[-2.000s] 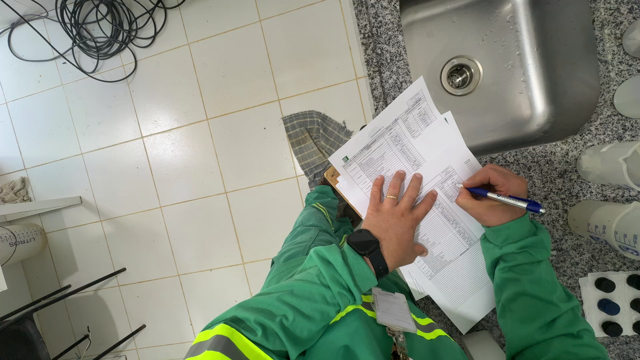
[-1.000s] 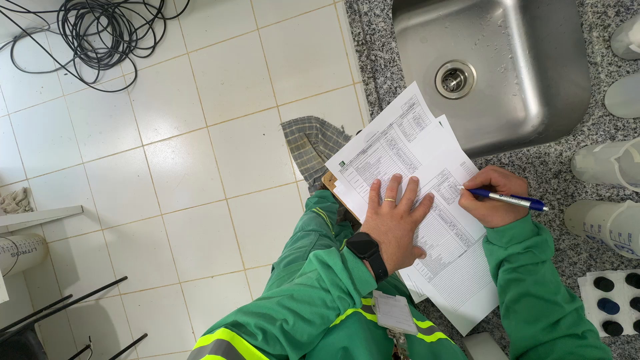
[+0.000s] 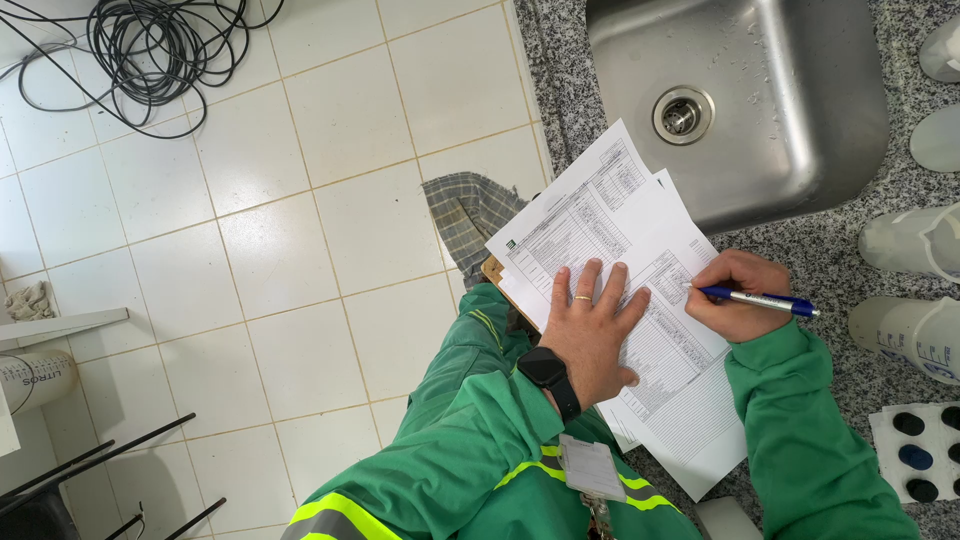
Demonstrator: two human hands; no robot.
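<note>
My left hand (image 3: 592, 330) lies flat, fingers spread, on a printed form (image 3: 577, 217) on top of several overlapping sheets. A ring and a black smartwatch (image 3: 549, 375) are on that hand and wrist. My right hand (image 3: 742, 292) grips a blue and silver ballpoint pen (image 3: 765, 300), its tip at a small table on the form. Under the papers the corner of a brown clipboard (image 3: 493, 270) shows. The sheets lie partly over the granite counter's edge and my lap.
A steel sink (image 3: 750, 150) is set in the granite counter (image 3: 825, 225). Translucent measuring jugs (image 3: 911, 334) and a white sheet with dark discs (image 3: 892, 435) sit at the right. A checked cloth (image 3: 469, 214) hangs by the counter; coiled black cable (image 3: 150, 52) lies on the tiled floor.
</note>
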